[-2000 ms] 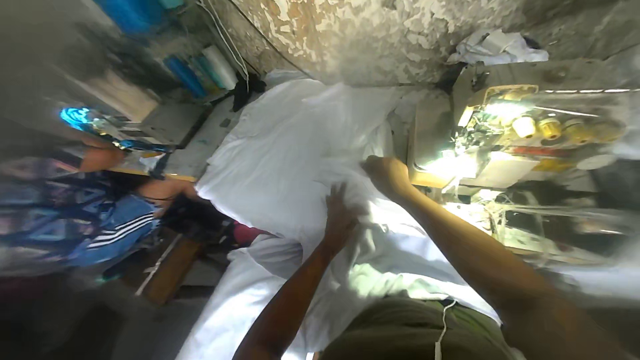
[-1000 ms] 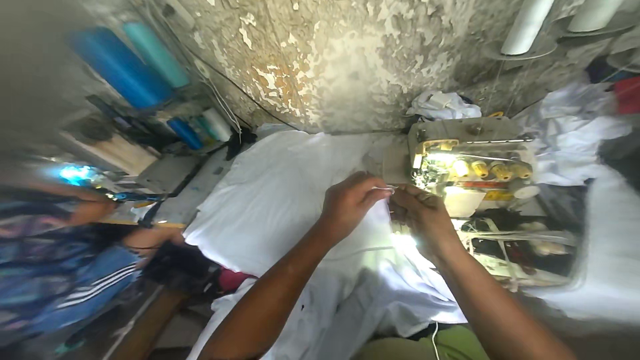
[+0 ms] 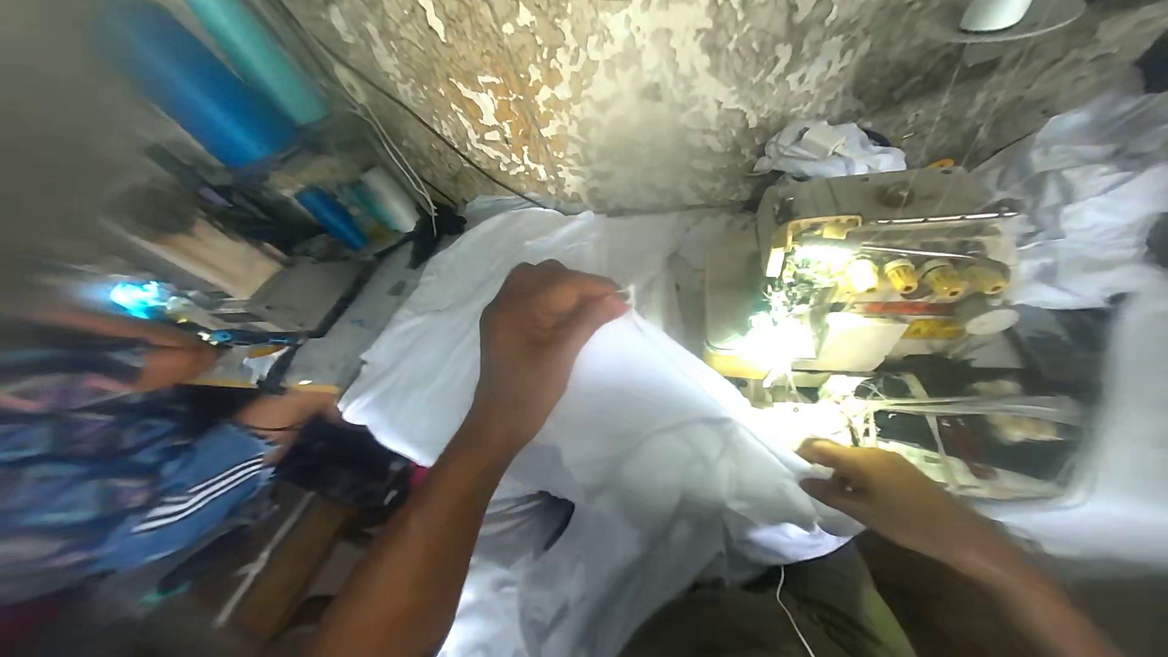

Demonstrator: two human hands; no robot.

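White fabric (image 3: 639, 401) spreads over the work surface and hangs down over my lap. My left hand (image 3: 547, 319), near the middle of the view, pinches a corner of its edge between thumb and fingers. Lower right, my right hand (image 3: 844, 484) grips the same edge, which runs fairly straight between the two hands. Just right of the fabric stands an overlock-type sewing machine (image 3: 876, 265) with yellow tension dials and a bright lamp. Glare hides its needle area.
At left a co-worker in blue striped shorts (image 3: 196, 502) sits by another sewing machine (image 3: 274, 292). Blue thread cones (image 3: 210, 91) stand upper left. A bundle of white cloth (image 3: 830, 151) lies behind the lit machine, against the peeling wall (image 3: 639, 100). More white cloth (image 3: 1086, 201) is at right.
My hands were close together by the machine one second ago; now they are apart, the left one further left and the right one lower, with the fabric edge stretched between them.
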